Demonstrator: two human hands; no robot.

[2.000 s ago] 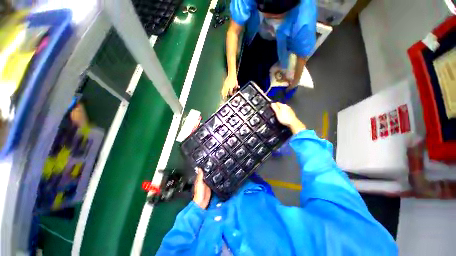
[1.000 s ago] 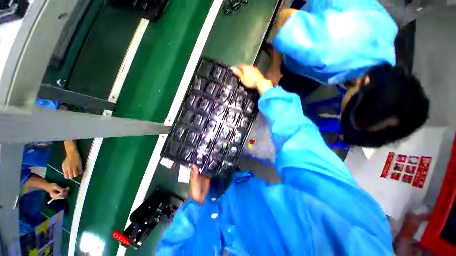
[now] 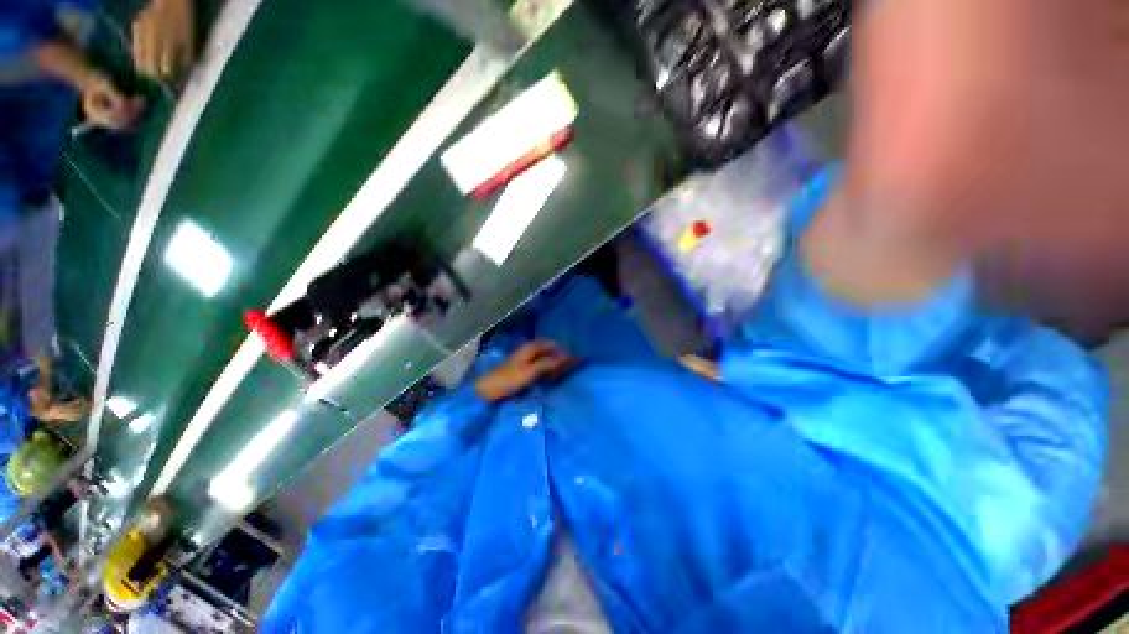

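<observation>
The black parts tray (image 3: 743, 62) lies at the top of the view, cut off by the edge, its pockets holding shiny dark units. My left hand (image 3: 526, 369) is in front of my smock, fingers bent, touching no tray; I see nothing in it. My right hand (image 3: 978, 149) is large and blurred, very near the camera at the upper right; its fingers cannot be made out. The black toggle press (image 3: 378, 303) stands on the green bench left of my left hand, its red handle (image 3: 269, 336) pointing left.
A white item with a red edge (image 3: 514, 136) lies on the bench between press and tray. The green conveyor (image 3: 334, 112) runs along the left, edged with white strips. Other people's hands (image 3: 112, 103) show at the upper left. A bag of clear plastic (image 3: 731, 242) is below the bench edge.
The tray is out of my hands and now lies farther up the bench. My left hand has drawn back to my body. My right hand has come up close to the camera.
</observation>
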